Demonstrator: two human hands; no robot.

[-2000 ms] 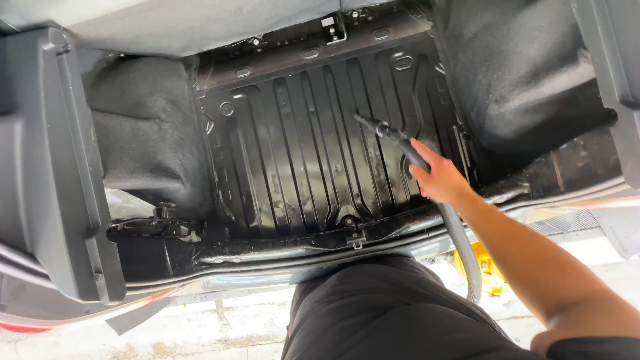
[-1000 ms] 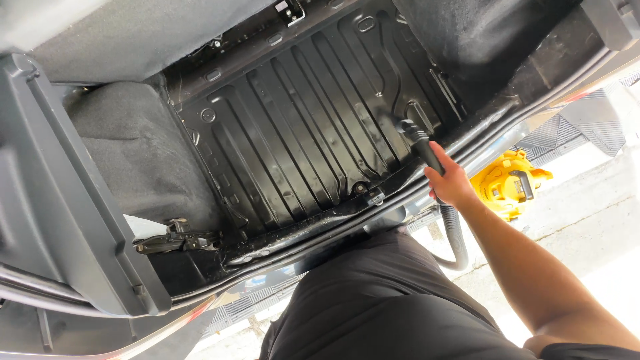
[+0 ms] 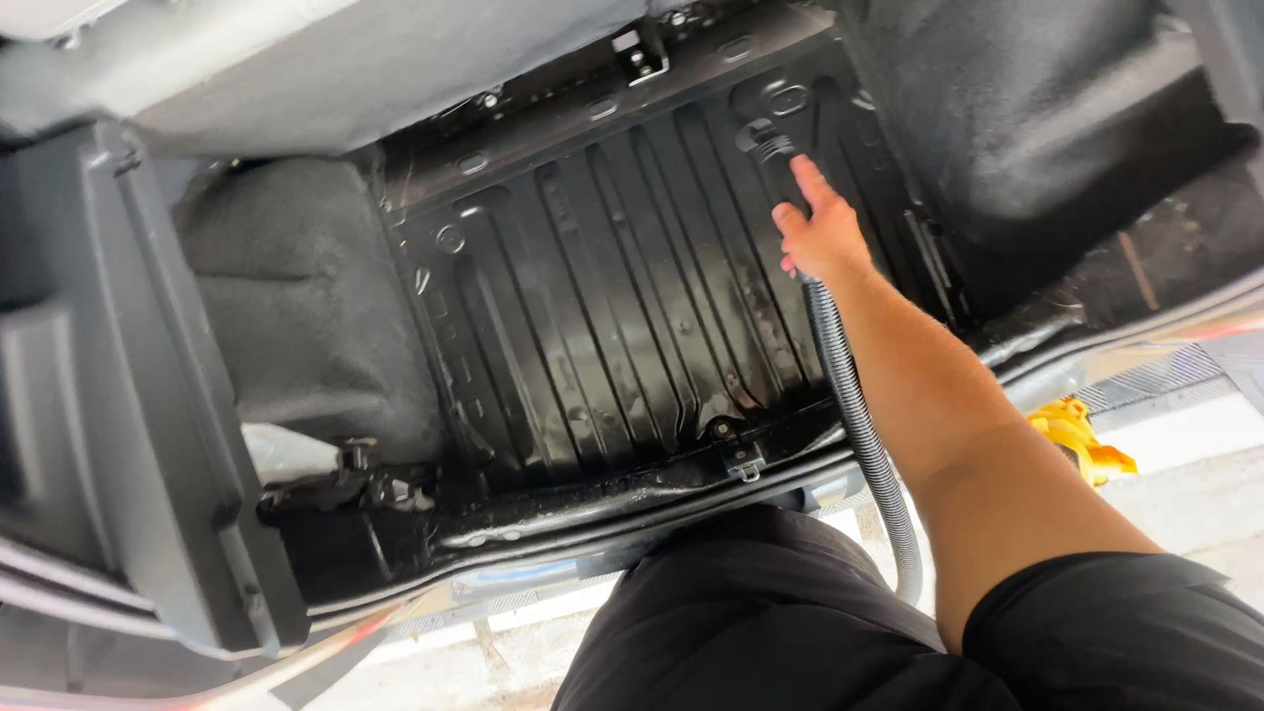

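Note:
My right hand [image 3: 825,227] is closed around the dark handle of a vacuum hose, index finger stretched along it. The black nozzle [image 3: 768,143] points at the upper right of a ribbed black metal trunk floor [image 3: 632,296]; whether it touches the metal is hard to tell. From below my hand the ribbed vacuum hose [image 3: 859,415] runs down over the trunk's rear edge. A metal trunk latch striker [image 3: 746,462] sits near that edge. My left hand is out of view.
Dark felt-like linings [image 3: 306,296] flank the floor on both sides. A grey plastic trim panel [image 3: 168,395] stands at the left. Across the back lies a grey padded surface [image 3: 296,79]. Outside, at lower right, a yellow object [image 3: 1081,439] is partly hidden behind my arm.
My right hand has moved the nozzle from the lower right part of the trunk floor up to its far right part. My arm now reaches farther in.

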